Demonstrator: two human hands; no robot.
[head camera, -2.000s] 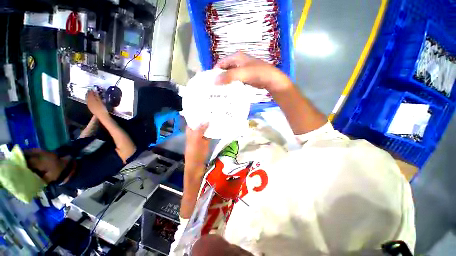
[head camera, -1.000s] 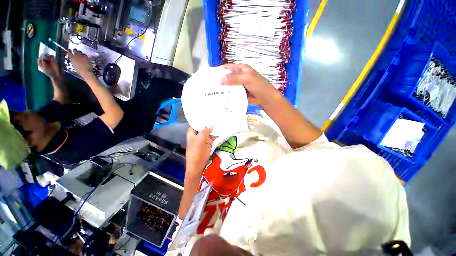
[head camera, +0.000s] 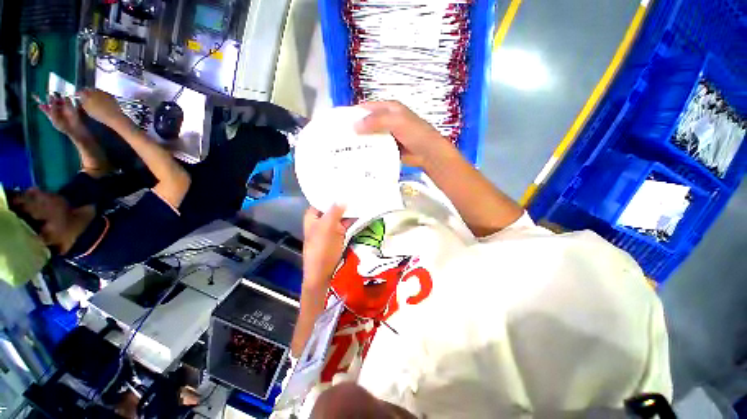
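Observation:
A white round paper sheet with small print (head camera: 348, 164) is held in front of my chest, above and beside the near end of the tote. My right hand (head camera: 397, 127) pinches its upper right edge. My left hand (head camera: 325, 233) pinches its lower edge. The blue plastic tote (head camera: 482, 98) behind is filled with rows of white wire leads with dark red ends (head camera: 409, 57); my right hand and the paper hide part of its near end.
At left a co-worker (head camera: 135, 164) holds a thin lead and a small white paper over the green bench (head camera: 43, 139), near a machine and mouse (head camera: 169, 119). A grey-black bin (head camera: 254, 315) stands lower left. Blue crates (head camera: 610, 192) stand at right past the yellow floor line.
Both my hands still hold the paper, which has turned flatter to view since the earliest frame. The co-worker's hands have moved left from the metal plate to the green bench. The view has shifted slightly.

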